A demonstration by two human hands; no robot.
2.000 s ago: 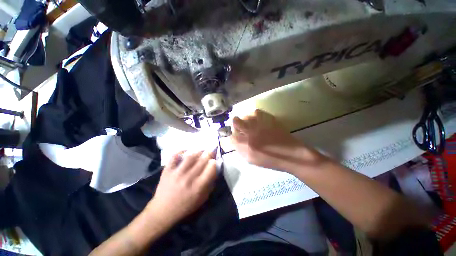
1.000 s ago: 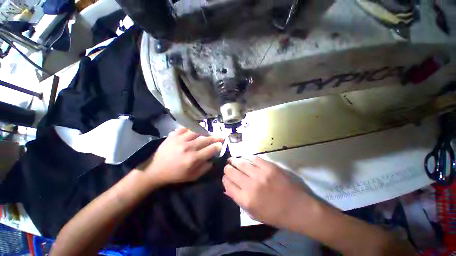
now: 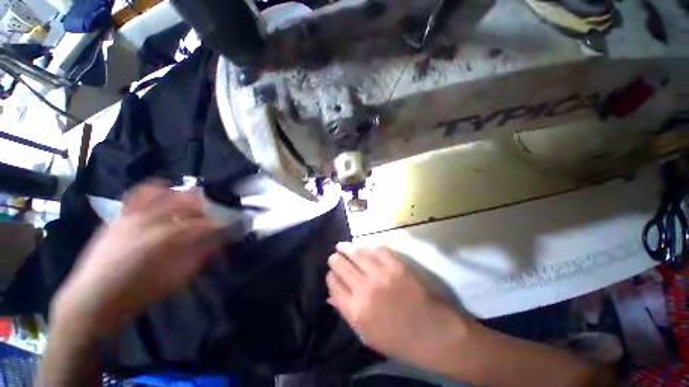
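Note:
The black fabric [image 3: 279,280] lies left of the needle and hangs over the table's front edge. A white fabric panel [image 3: 283,208] runs over it toward the presser foot [image 3: 356,202] of the off-white sewing machine [image 3: 408,98]. My left hand [image 3: 155,242] is blurred, over the black and white cloth at left; whether it grips cloth is unclear. My right hand [image 3: 370,283] is just in front of the presser foot, fingers bent on the black fabric's right edge, fingertips partly hidden.
Black-handled scissors [image 3: 666,236] lie at the right end of the white table [image 3: 483,280]. A red basket [image 3: 675,298] is at the lower right. A blue basket [image 3: 19,364] is at the lower left. Other equipment stands at the upper left.
My left hand has moved from beside the needle to the left. My right hand has come back from the presser foot toward the front edge. The black cloth near the needle has shifted.

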